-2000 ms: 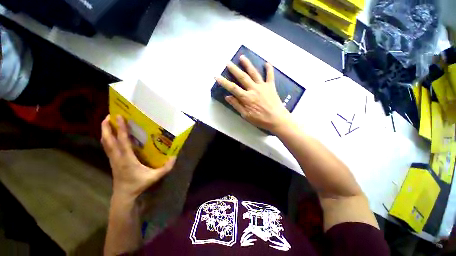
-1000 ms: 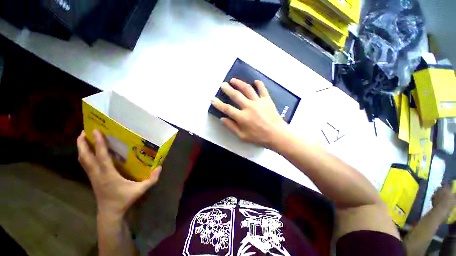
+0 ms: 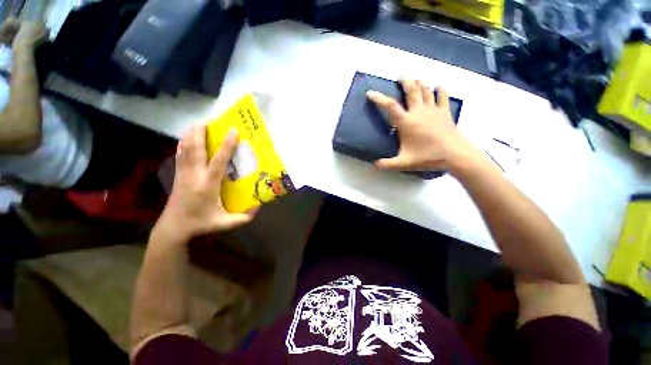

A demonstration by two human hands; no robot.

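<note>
The yellow outer carton (image 3: 246, 155) is in my left hand (image 3: 197, 182), tilted at the table's front edge on the left. Its printed face with a small picture faces me, and its opening is mostly turned out of sight. The black inner box (image 3: 362, 122) lies on the white tabletop. My right hand (image 3: 426, 128) rests on the box's right part with fingers spread over its top; the thumb is at the near side. Whether it grips the box's edges is hard to tell.
Black boxes (image 3: 160, 39) are piled at back left. Another person's arm (image 3: 25, 100) shows at far left. Yellow cartons lie at back centre (image 3: 464, 10) and right (image 3: 632, 89). A tangled black pile (image 3: 553, 68) is at back right. Thin black strips (image 3: 500, 153) lie right of the box.
My left hand has turned the carton so its face shows and its open top no longer does. My right hand stays on the black box, its fingers now nearer the box's right side.
</note>
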